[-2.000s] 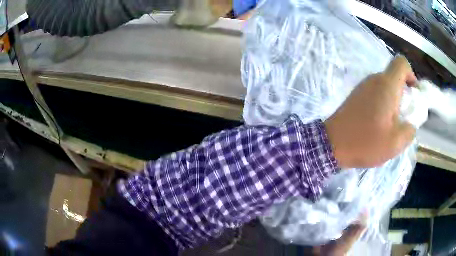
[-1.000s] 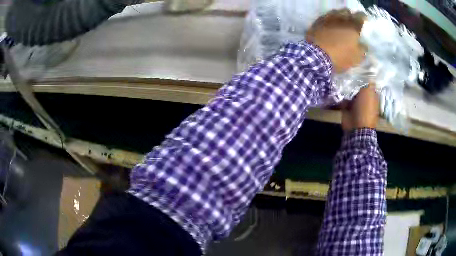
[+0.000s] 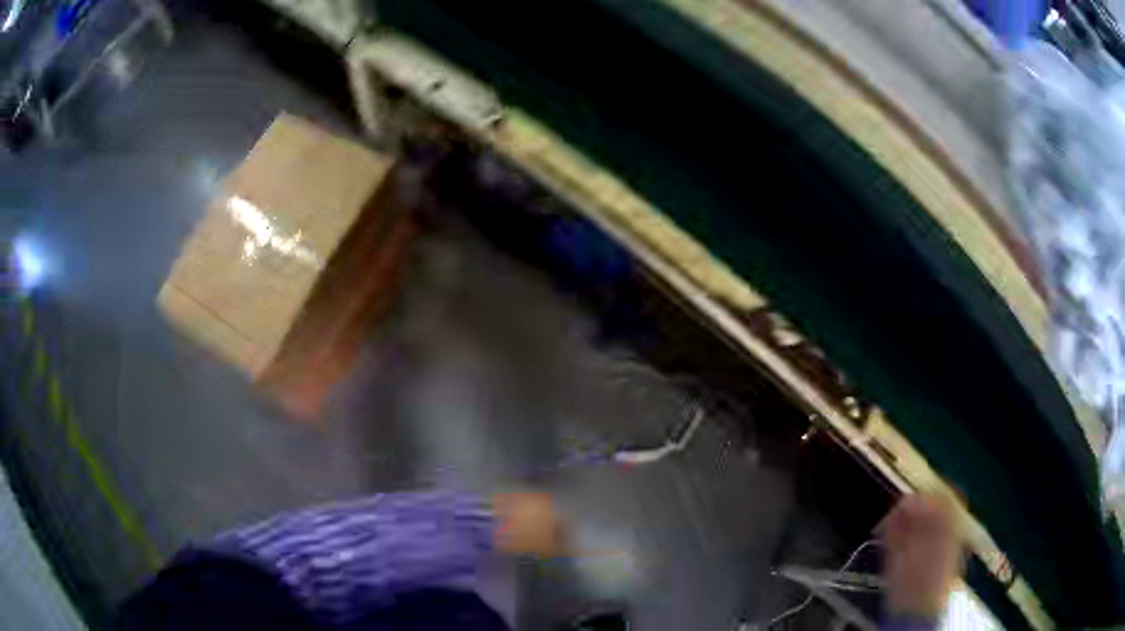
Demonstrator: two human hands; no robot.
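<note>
A clear, whitish plastic bag (image 3: 1073,234) with pale contents lies at the right edge of the view, on the raised pale shelf, away from both hands. My left hand (image 3: 531,524) is small and blurred at the lower middle, over the floor, below a purple checked sleeve. My right hand (image 3: 923,555) is blurred at the lower right, in front of the conveyor's frame edge. The fingers of both hands are too blurred to read. A brown taped carton (image 3: 278,240) stands on the floor at the upper left.
The dark green conveyor belt (image 3: 790,160) runs diagonally from top to lower right, with a chipped cream frame (image 3: 691,265). A thin cable (image 3: 666,446) lies on the grey floor. A yellow line (image 3: 93,462) marks the floor at left. Pale metal legs (image 3: 833,579) show at lower right.
The view has swung left and down to the floor. Both hands have come away from the bag, which now lies at the right edge. The carton shows more fully.
</note>
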